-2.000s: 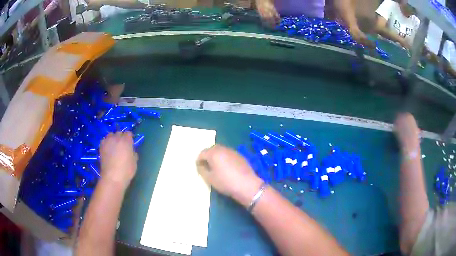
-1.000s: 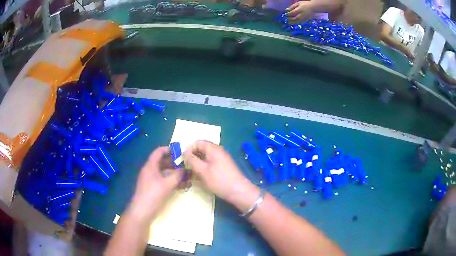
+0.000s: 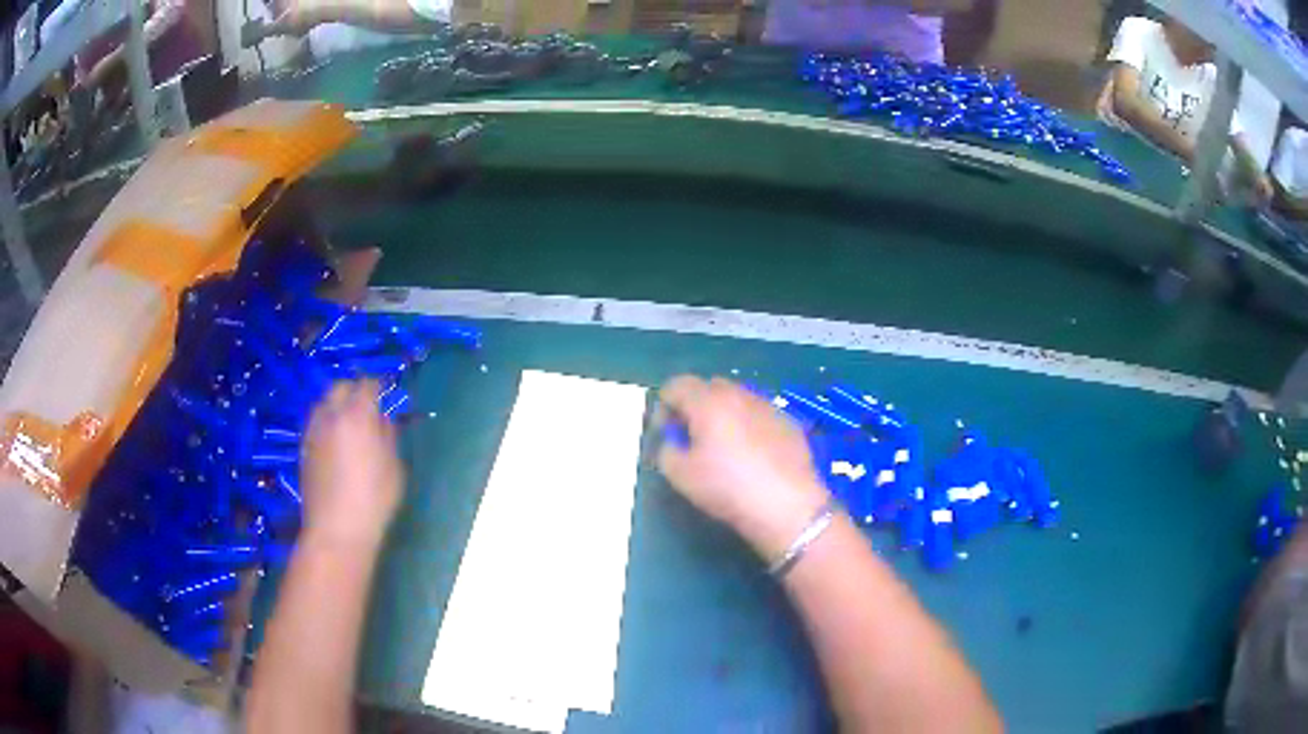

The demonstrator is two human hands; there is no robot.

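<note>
My left hand (image 3: 352,456) is blurred at the right side of the loose pile of blue cylindrical cells (image 3: 215,473); its fingertips are among cells and I cannot tell whether it grips one. My right hand (image 3: 739,452) is right of the pale label sheet (image 3: 538,552), at the left end of the blue cells with white labels (image 3: 940,495). A bit of a blue cell (image 3: 674,432) shows between its fingers. The hand covers part of the labelled group. The sheet lies on the green bench with a second sheet edge showing below.
An open cardboard box (image 3: 108,301) with orange tape stands at far left around the pile. A pale metal rail (image 3: 803,329) crosses behind the cells. Beyond it are a dark green belt, another blue heap (image 3: 954,103) and people. A sleeve (image 3: 1274,645) is at right.
My hands have parted from over the sheet, where they held a cell with a white label. The left moved left to the loose pile, the right moved right to the labelled cells.
</note>
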